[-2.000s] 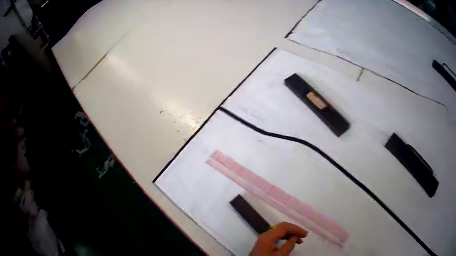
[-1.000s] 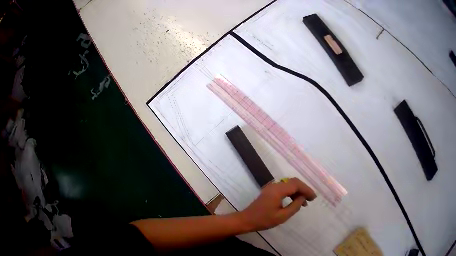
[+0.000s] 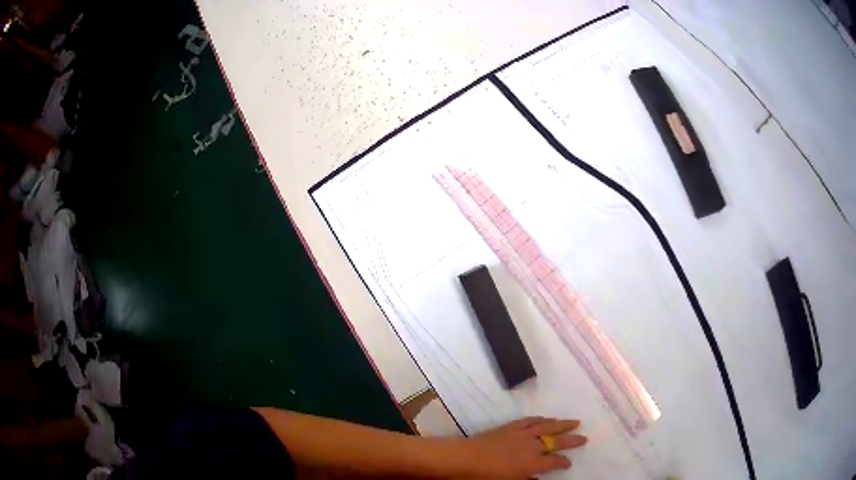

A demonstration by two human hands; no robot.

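A clear ruler with a pink-red grid (image 3: 535, 272) lies on a white paper pattern piece (image 3: 404, 225). A plain dark bar weight (image 3: 498, 328) lies on the same paper, left of the ruler. My left hand (image 3: 527, 448), with a yellow ring, reaches in from the lower left. It rests palm down on the paper below the weight, beside the ruler's lower end, touching neither. Its fingers are spread and no held thing shows. My right hand is out of the picture.
Across a curved black line lie a dark weight with a tan patch (image 3: 678, 141) and a dark weight with a thin handle (image 3: 796, 335). A brown strip (image 3: 419, 405) shows at the table's red-lined edge. Pale scraps (image 3: 56, 253) litter the green floor.
The view has shifted. My left hand has moved from the weight's lower end to below it and opened from a curled shape to flat. The tan card seen at the bottom has mostly left view.
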